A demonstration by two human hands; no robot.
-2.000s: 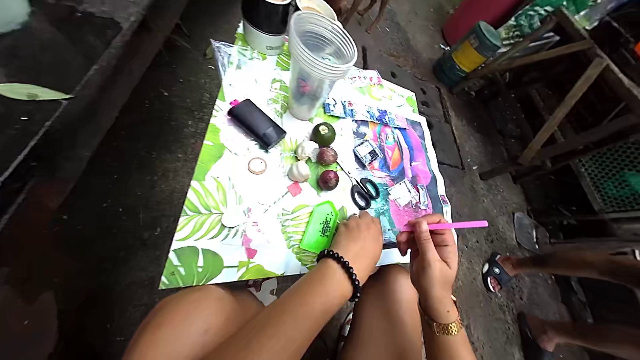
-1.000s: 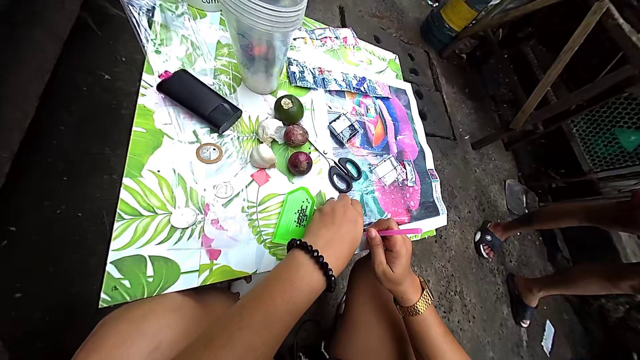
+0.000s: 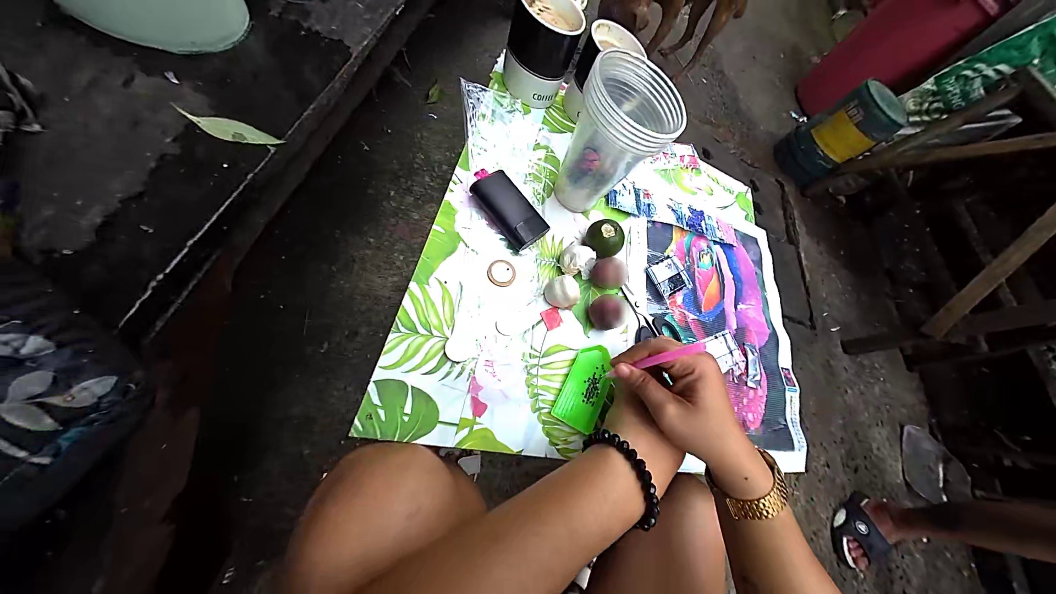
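My right hand (image 3: 697,404), with a gold watch at its wrist, holds a pink pen-like tool (image 3: 672,356). The tool's left end is at the upper right edge of a green plastic tray (image 3: 569,406) of small dark beads. Beneath the right hand is my left hand (image 3: 637,425), with a black bead bracelet at its wrist; its fingers are mostly hidden. Both hands are at the near edge of a colourful diamond painting canvas (image 3: 747,289). Black-handled scissors (image 3: 667,327) lie just beyond them, partly covered. Small packets (image 3: 668,277) rest on the canvas.
On the leaf-patterned table cover (image 3: 412,330) are garlic bulbs (image 3: 563,291), red onions (image 3: 608,313), a green round fruit (image 3: 605,237), a black case (image 3: 509,209), stacked clear cups (image 3: 606,132) and coffee cups (image 3: 540,58). Another person's foot (image 3: 862,532) is at the lower right.
My right hand has moved left with the pink tool, from the right of my left hand to above it, bringing the tool's end to the green tray.
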